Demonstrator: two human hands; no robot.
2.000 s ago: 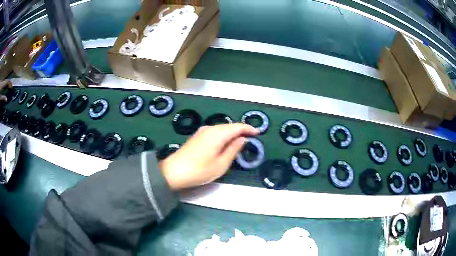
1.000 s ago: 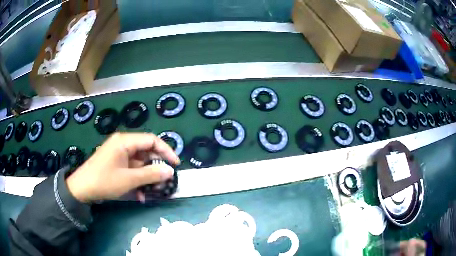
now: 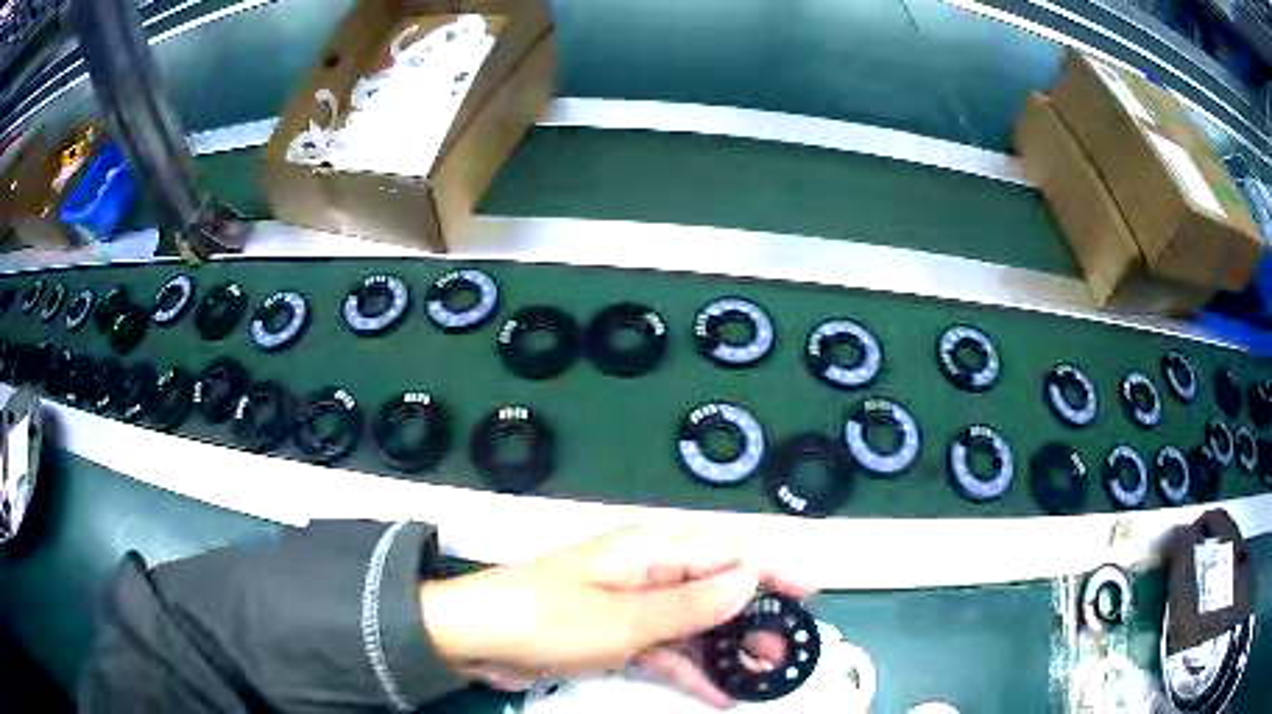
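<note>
My left hand (image 3: 586, 614) reaches in from the left in a dark sleeve, just in front of the belt's near rail. It holds a black ring part (image 3: 760, 649) between thumb and fingers, tilted toward me. The ring has a centre hole, white printing and small white dots, with no pale band visible on this face. A pile of white C-shaped pieces (image 3: 848, 672) lies below and behind it, partly hidden by the hand and ring. My right hand is not in view.
Black rings (image 3: 513, 449) and rings with pale C-shaped bands (image 3: 721, 442) lie in rows on the green belt. An open carton (image 3: 356, 202) holds white pieces. Closed cartons (image 3: 1165, 209) stand upper right. A metal dish (image 3: 1211, 667) carries a dark pad (image 3: 1208, 586).
My left hand has moved from over the belt to the near side, above the white pile, with a black ring now in it. The camera view swung right, then back.
</note>
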